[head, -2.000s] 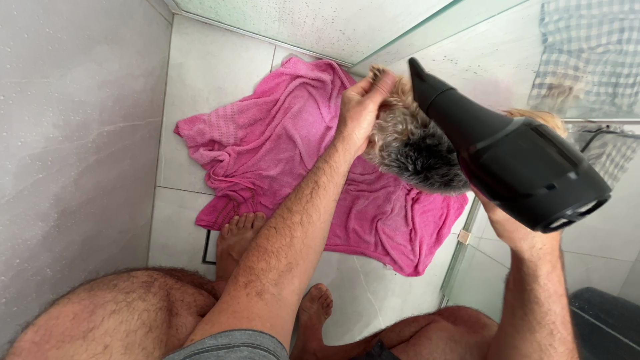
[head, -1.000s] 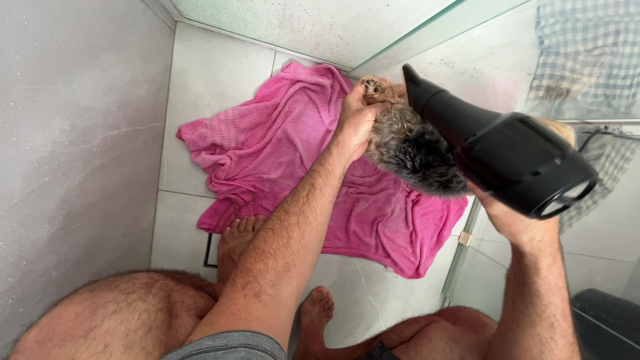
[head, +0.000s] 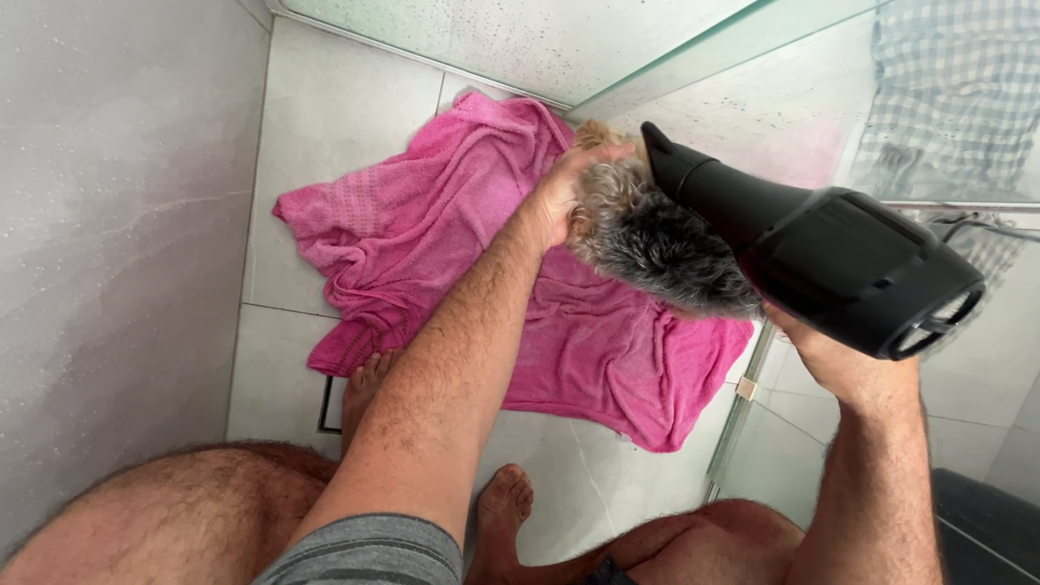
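Note:
A small dog with curly tan and dark grey fur [head: 666, 244] is over the right part of a crumpled pink towel [head: 455, 211] on the tiled floor. My left hand [head: 569, 191] is closed around the tan, curly-furred end of the dog. My right hand [head: 837, 357] holds a black hair dryer [head: 829, 244] over the dog, its flat nozzle close to the fur near my left hand. The dryer hides part of the dog and most of the fingers of my right hand.
Glass shower panels [head: 715, 65] with drops on them rise behind the towel. A grey wall [head: 130, 211] stands at the left. A checked cloth [head: 946, 97] shows through the glass. My bare feet [head: 504, 496] are beside the towel, near a floor drain [head: 327, 410].
The paw that showed above my left hand a second ago is out of sight, and tan fur shows there now. The dryer's nozzle has stayed close to the dog.

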